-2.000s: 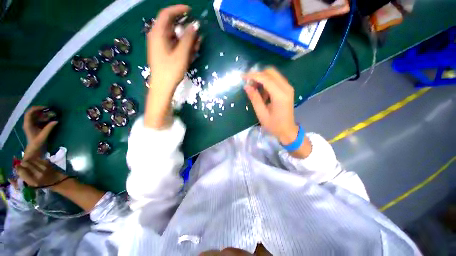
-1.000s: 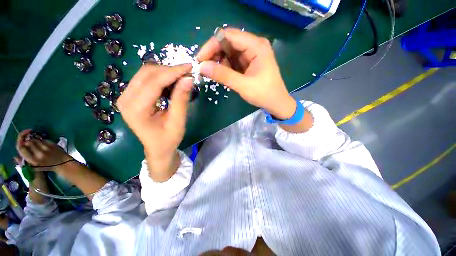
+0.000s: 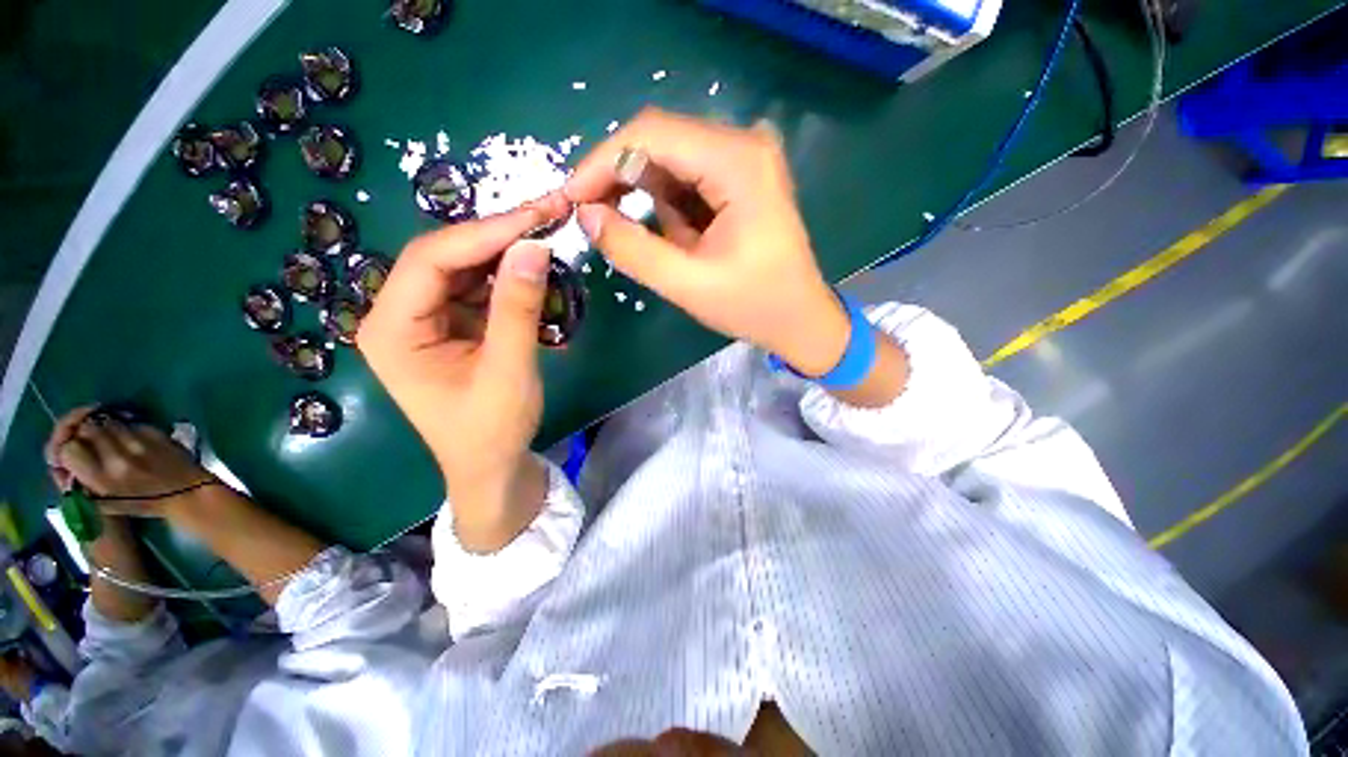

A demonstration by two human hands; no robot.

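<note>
My left hand (image 3: 470, 333) and my right hand (image 3: 707, 222) meet fingertip to fingertip above the pile of white pads (image 3: 510, 175). My left thumb and finger pinch a tiny part, too small to make out. The silver tweezers (image 3: 631, 164) are tucked in my right hand, which wears a blue wrist strap (image 3: 850, 348). A round housing (image 3: 560, 305) lies just beside my left fingers, partly hidden by them. Another housing (image 3: 444, 189) lies at the left edge of the white pile.
Several round housings (image 3: 306, 277) lie scattered on the green mat (image 3: 429, 89) at left. A blue equipment box (image 3: 850, 33) stands at the top, with cables (image 3: 1020, 133) to its right. Another worker's hands (image 3: 133, 462) are at lower left. A blue stool (image 3: 1257, 126) is at right.
Both hands came together over the white pile from farther apart. In the last second they shifted only slightly, and the housing beside my left fingers shows more clearly.
</note>
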